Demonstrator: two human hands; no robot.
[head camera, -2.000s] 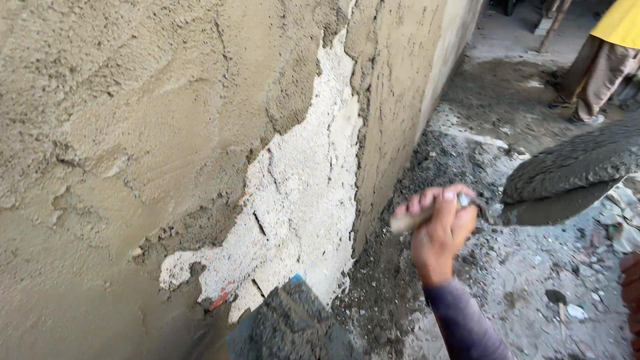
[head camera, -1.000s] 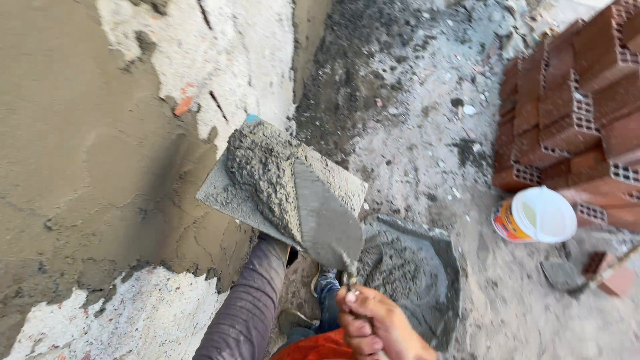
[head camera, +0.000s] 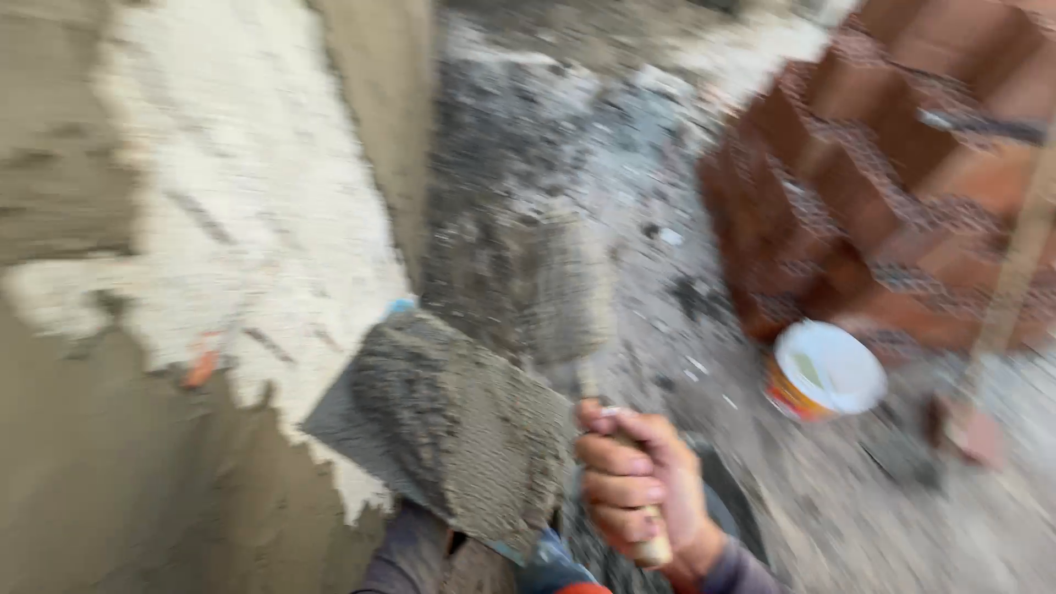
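My right hand (head camera: 631, 487) is closed around the wooden handle of a trowel (head camera: 571, 289), whose blade, blurred and coated with mortar, points up and away. Just left of it, a plasterer's hawk (head camera: 334, 412) lies level below the wall and carries a thick heap of wet mortar (head camera: 445, 412). My left forearm, in a dark sleeve, reaches under the hawk; the left hand itself is hidden beneath it. The wall (head camera: 165, 462) at the left has wet grey-brown mortar around a bare whitish patch (head camera: 264, 206).
Hollow red bricks (head camera: 833, 223) are stacked at the upper right. A white bucket (head camera: 833, 367) stands in front of them, with a wooden-handled tool (head camera: 1011, 280) to its right. Part of a dark mortar tub (head camera: 730, 495) shows behind my right wrist. Debris litters the floor.
A second ago the trowel blade rested against the mortar on the hawk; now it is raised clear, to the right of the hawk. The view has shifted a lot since the oldest frame.
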